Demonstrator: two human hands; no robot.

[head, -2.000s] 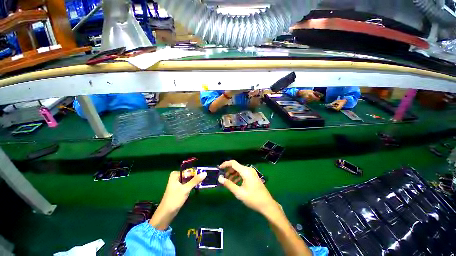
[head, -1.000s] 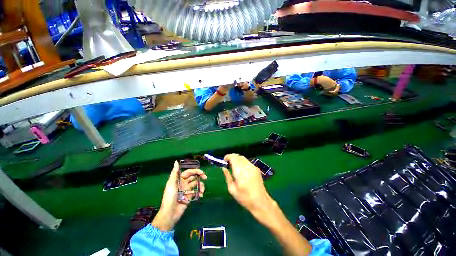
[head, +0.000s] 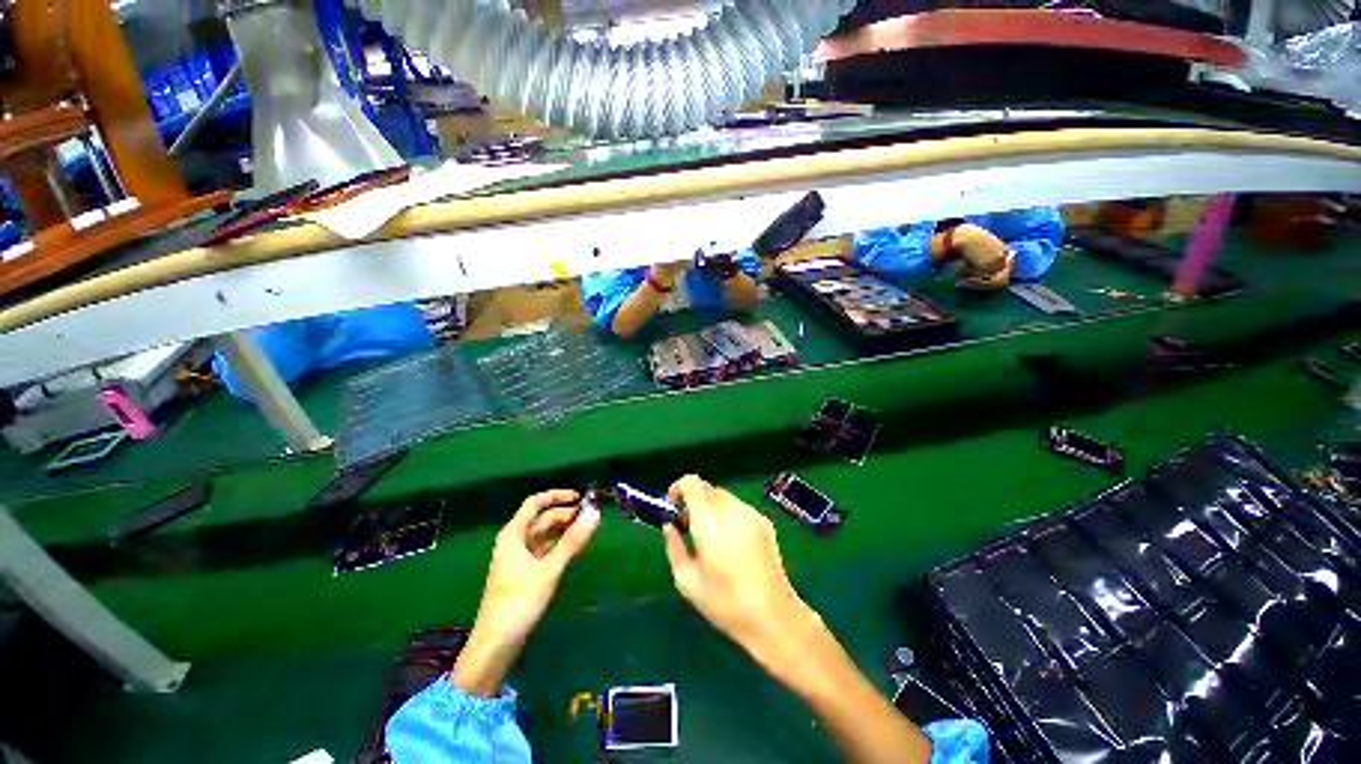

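Observation:
My right hand (head: 731, 560) holds a screen module (head: 646, 506) between thumb and fingers, tilted nearly edge-on. My left hand (head: 533, 560) is just left of it, with a small dark piece at its fingertips; most of that piece is hidden by the fingers, and I cannot tell if it is the housing. The two held things are close together or touching at the fingertips. Another LCD screen module (head: 642, 716), with a pale edge and a yellow flex cable (head: 585, 703), lies on the green bench below my hands.
A black blister tray (head: 1149, 612) fills the lower right. Dark housings (head: 426, 664) lie at lower left. A handset (head: 803, 500), another handset (head: 1084, 446) and screens (head: 388, 537) lie on the green belt. Clear trays (head: 411, 400) and people in blue sleeves (head: 963, 246) are across the belt.
The open frame seen upright in my left hand is turned or hidden now, and the left fingers have closed toward the right hand's screen. Handsets on the belt have shifted slightly right.

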